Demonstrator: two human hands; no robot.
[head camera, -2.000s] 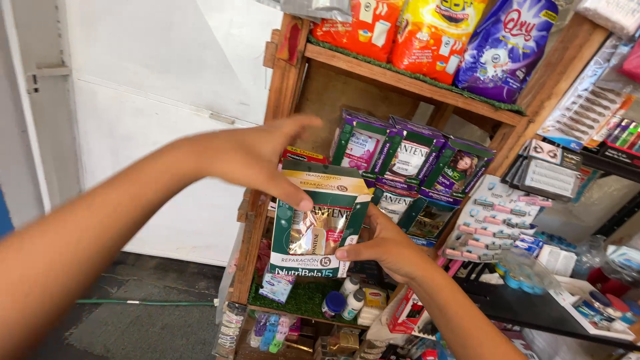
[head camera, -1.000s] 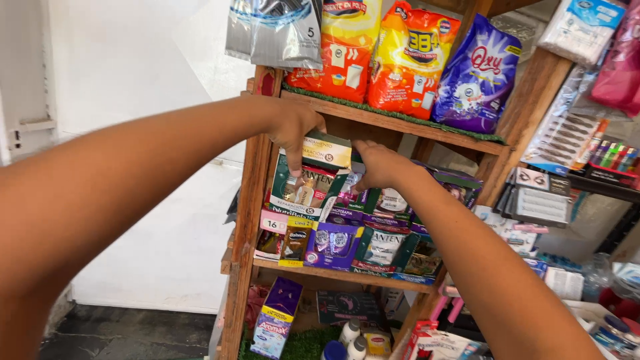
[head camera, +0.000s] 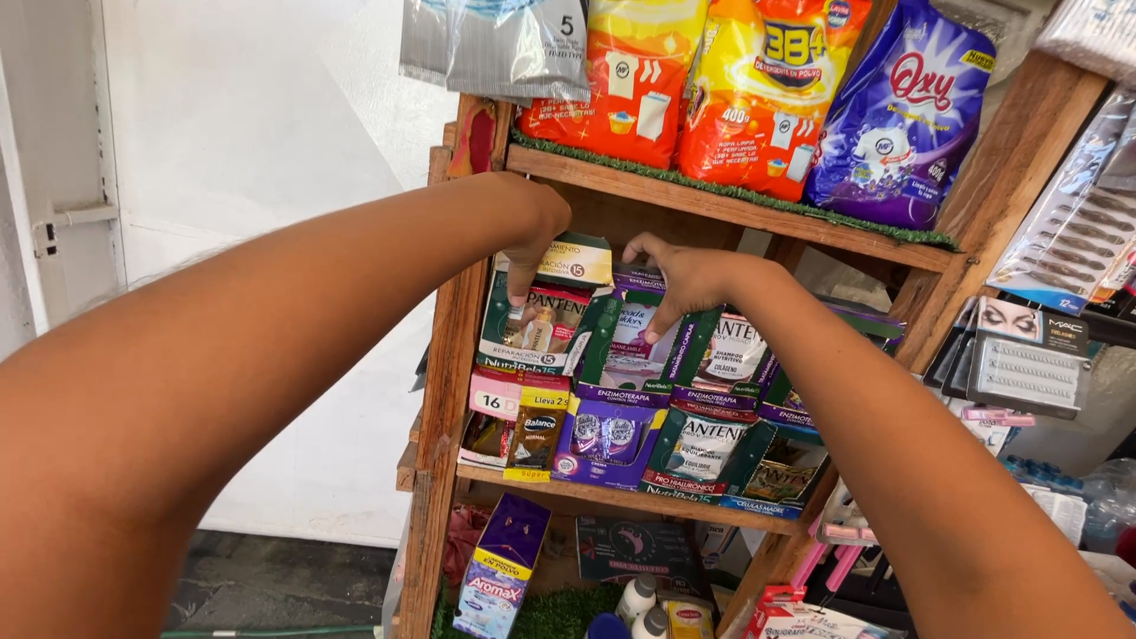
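On the middle shelf's upper row, a green and cream Pantene sachet box (head camera: 537, 328) stands at the left end, on top of a pink box (head camera: 491, 404) and a brown and yellow Balance box (head camera: 537, 430). My left hand (head camera: 537, 235) is on this box, fingers at its top and front; part of the hand is turned away from view. Beside it, my right hand (head camera: 679, 280) has its fingers spread over a purple and green sachet box (head camera: 626, 342), thumb against its front. More sachet boxes stand to the right, including a white Pantene one (head camera: 732, 355).
Detergent bags (head camera: 763, 89) stand on the wooden shelf above (head camera: 728, 202). An Aromax box (head camera: 497, 568) and white bottles (head camera: 636, 596) are below. Eyelash packs (head camera: 1029, 359) hang at right. A white door (head camera: 248, 133) is at left.
The green and cream box was held between both hands in front of the shelf two seconds ago; it now stands in the upper row. My right hand has moved onto the neighbouring box.
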